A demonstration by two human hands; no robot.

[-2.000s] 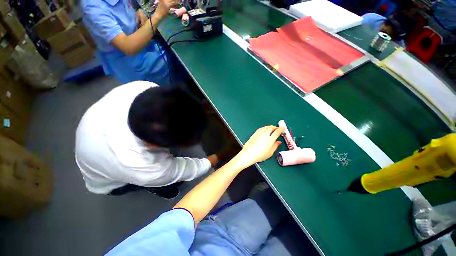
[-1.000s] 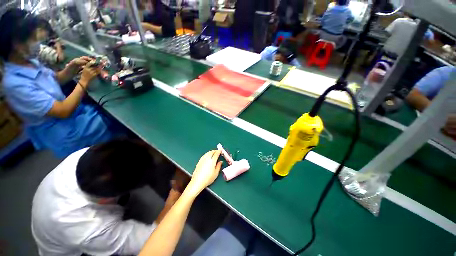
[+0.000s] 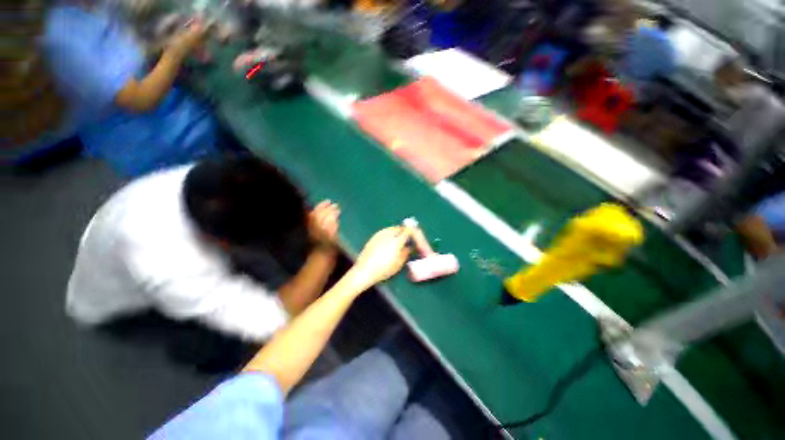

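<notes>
The frame is blurred. The pink appliance unit point(image 3: 434, 267) lies on the green bench near its front edge, its handle pointing away. My left hand point(image 3: 383, 258) reaches in from the lower left, its fingertips closed on the end of the handle. My right hand is not in view. The yellow electric screwdriver point(image 3: 577, 249) hangs to the right of the unit, its black nose pointing down and left. Loose small screws point(image 3: 487, 261) lie on the green surface between the unit and the screwdriver.
A person in white point(image 3: 163, 249) crouches at the left, by the bench edge. A red sheet point(image 3: 430, 125) lies beyond the pale rail. A clear bag point(image 3: 633, 365) is by the metal post at right. A person in blue is at upper left.
The view has swung and blurred. The crouching person's hand has come up to the bench edge. The screwdriver appears more tilted than one second ago. My left hand stays at the handle.
</notes>
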